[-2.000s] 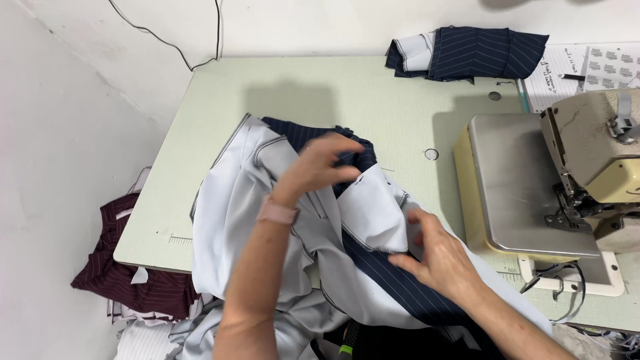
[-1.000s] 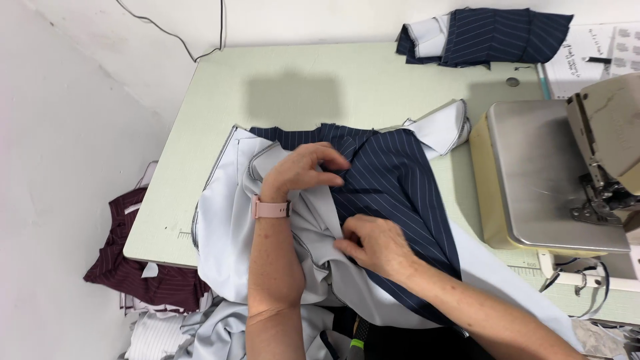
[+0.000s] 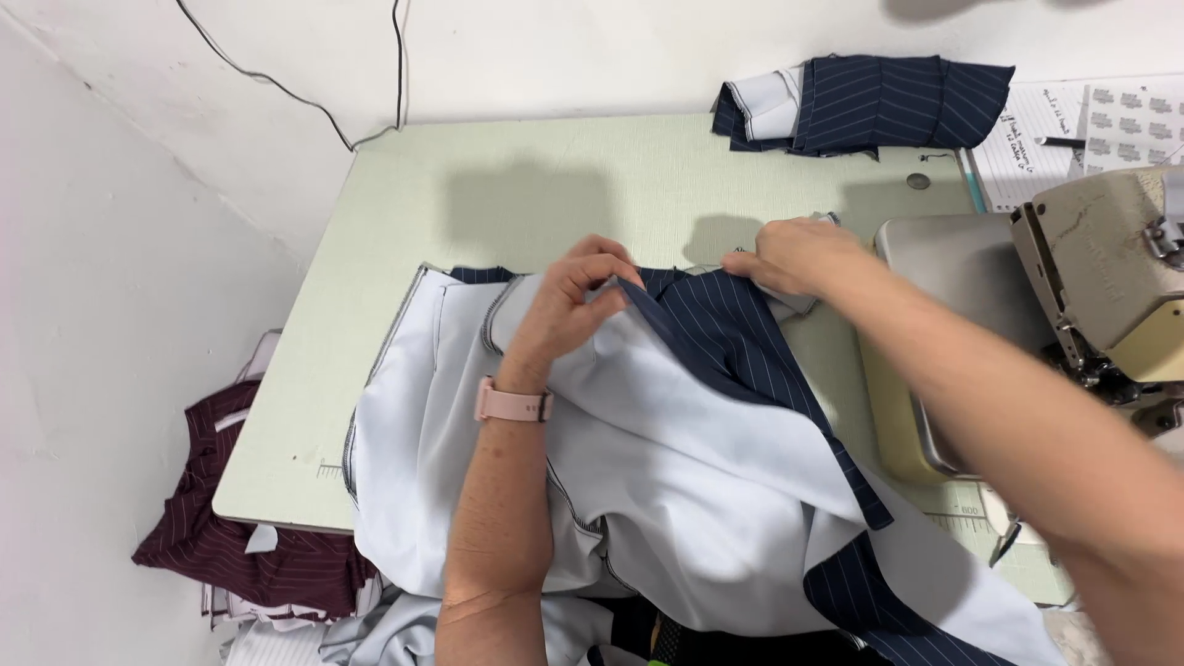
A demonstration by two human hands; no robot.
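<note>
A navy pinstriped garment piece [image 3: 740, 324] with a pale grey reverse side [image 3: 684, 435] and overlocked edges lies over the front of the sewing table. My left hand [image 3: 578, 301], with a pink watch band on its wrist, pinches the navy cloth's folded-over edge near the top. My right hand [image 3: 795, 259] grips the upper edge farther right, where a pale pocket-like flap sticks out beneath it. The right fingertips are partly hidden by the hand itself. The lower part of the cloth hangs over the table's front edge.
An overlock sewing machine [image 3: 1110, 287] stands at the right, with its metal plate [image 3: 962, 314] close to my right forearm. A folded navy bundle [image 3: 888, 102] and written papers [image 3: 1036, 139] lie at the back. Maroon pinstriped cloth [image 3: 268, 555] hangs at the left below the table [image 3: 388, 203].
My right hand has moved up and right to the cloth's top edge. The pale side now covers much of the navy panel that lay exposed one second ago.
</note>
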